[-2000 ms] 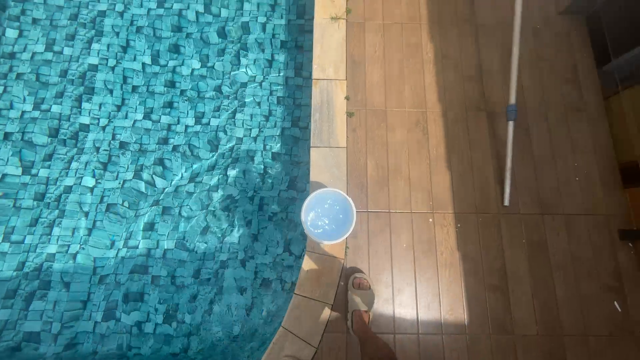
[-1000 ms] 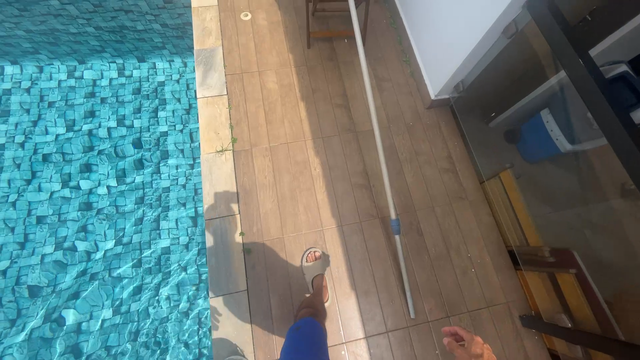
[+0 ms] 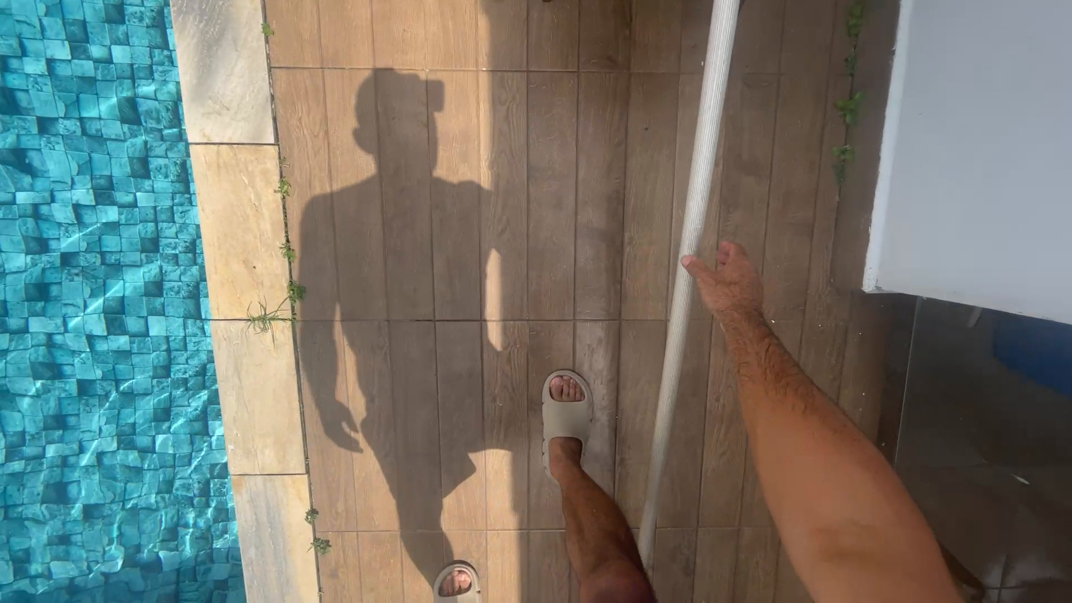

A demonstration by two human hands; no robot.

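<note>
A long white ribbed pole (image 3: pixel 697 201) runs from the top edge down past my leg, over the wood-look floor tiles. My right hand (image 3: pixel 730 280) reaches in from the lower right and is beside the pole, thumb tip at its edge, fingers apart and not wrapped around it. Whether the thumb touches the pole cannot be told. My left hand is out of view; only its shadow falls on the tiles (image 3: pixel 402 293). Beige slide sandals (image 3: pixel 567 419) are on my feet.
The swimming pool (image 3: pixel 92 293) lies at the left, bordered by pale stone coping (image 3: pixel 251 385) with small weeds along its joint. A white wall (image 3: pixel 971 159) stands at the upper right, above dark glass (image 3: pixel 963 469) with a blue object (image 3: pixel 1030 347) behind it.
The view has moved along the pool deck. My right hand, at the bottom edge a second ago, now reaches farther forward, beside the pole. The white bucket seen two seconds ago is out of view.
</note>
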